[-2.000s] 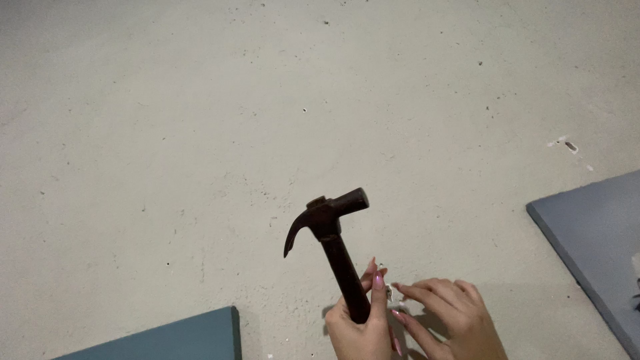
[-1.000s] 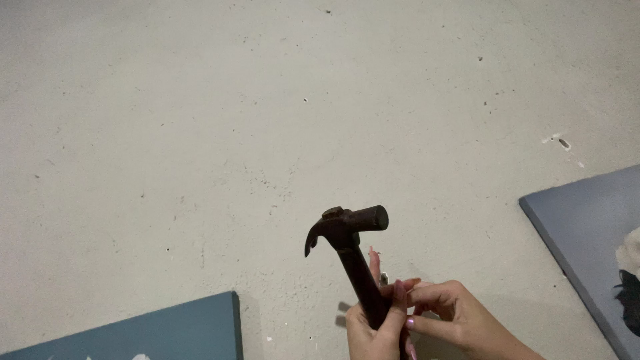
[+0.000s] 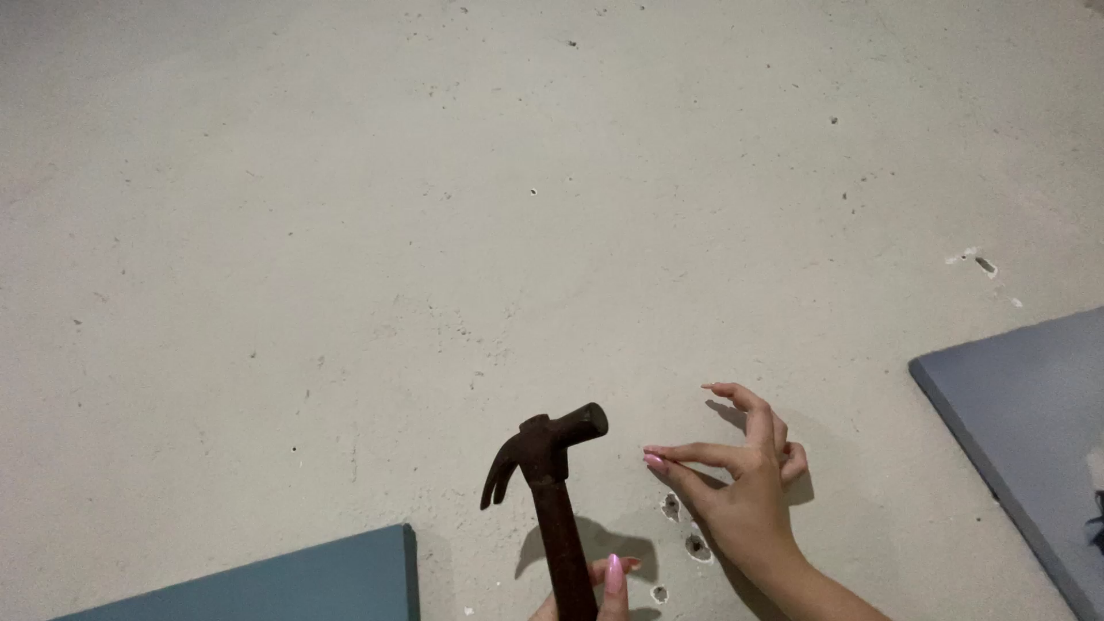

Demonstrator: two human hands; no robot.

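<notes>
A claw hammer with a dark, rusty-looking head and dark handle stands upright in my left hand, its claw turned left and its striking face to the upper right. Only part of that hand shows at the bottom edge. My right hand is at the pale wall, right of the hammer head, with thumb and index fingertips pinched together and the other fingers spread. Whatever may be between the fingertips is too small to make out. Just below them the wall has several chipped holes.
A blue-green canvas panel is at the lower left, and a grey-blue canvas panel with a painted pattern at the right edge. Another chipped hole lies above the right panel. Small pits dot the wall.
My right hand has moved away from my left and up to the wall, its fingertips pinched. The hammer remains in my left hand. The chipped holes, largely covered by the hands before, now show.
</notes>
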